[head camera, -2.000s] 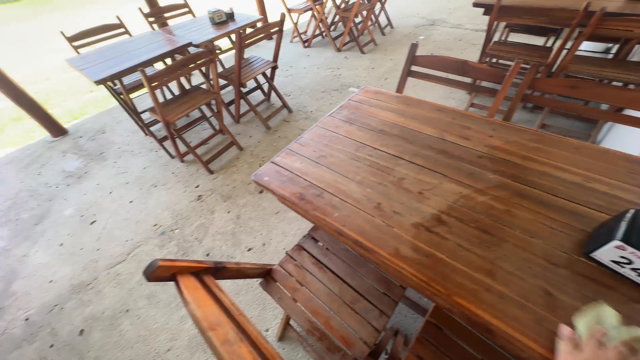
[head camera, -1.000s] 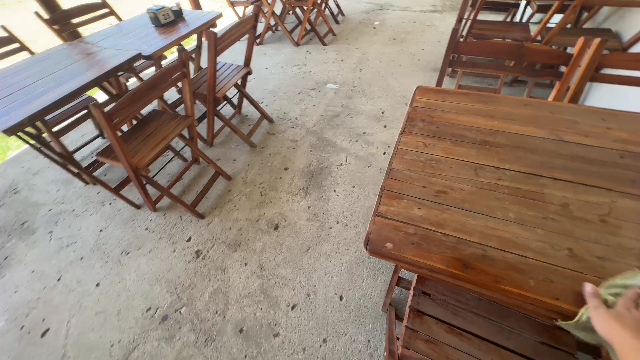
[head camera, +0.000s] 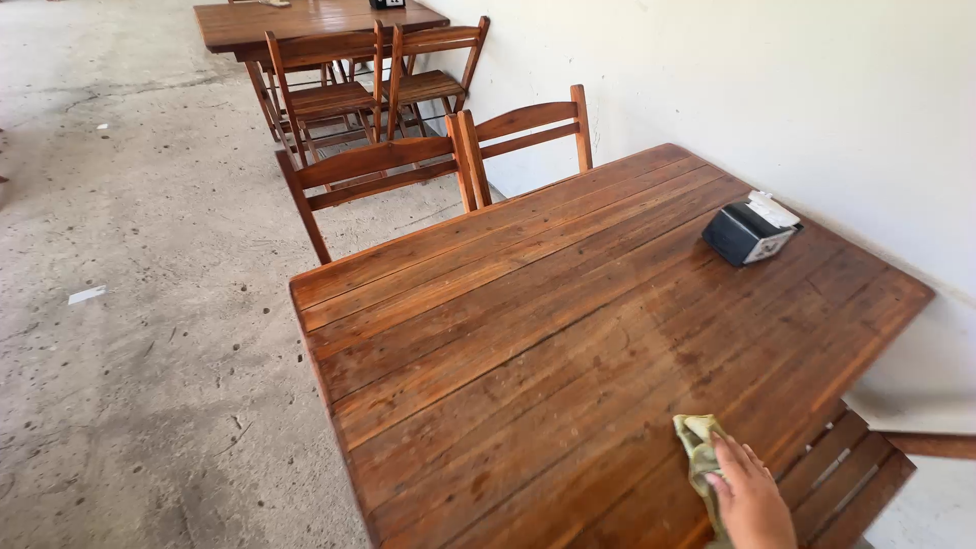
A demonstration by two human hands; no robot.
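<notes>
My right hand comes in from the lower right and holds a yellow-green cloth against the slatted wooden table. The cloth lies bunched under the fingers and hangs back toward the bottom edge of the view. Damp-looking dark patches show on the tabletop. Beyond the hand, near the wall side, a black napkin dispenser with white napkins stands on the table. My left hand is out of view.
Two wooden folding chairs stand along the table's far side. A slatted chair seat is at the lower right. A white wall borders the right end. Behind are another table and chairs, on a concrete floor.
The view has swung right, toward the wall. My hand, with the cloth, now shows over the tabletop instead of at the table's near edge.
</notes>
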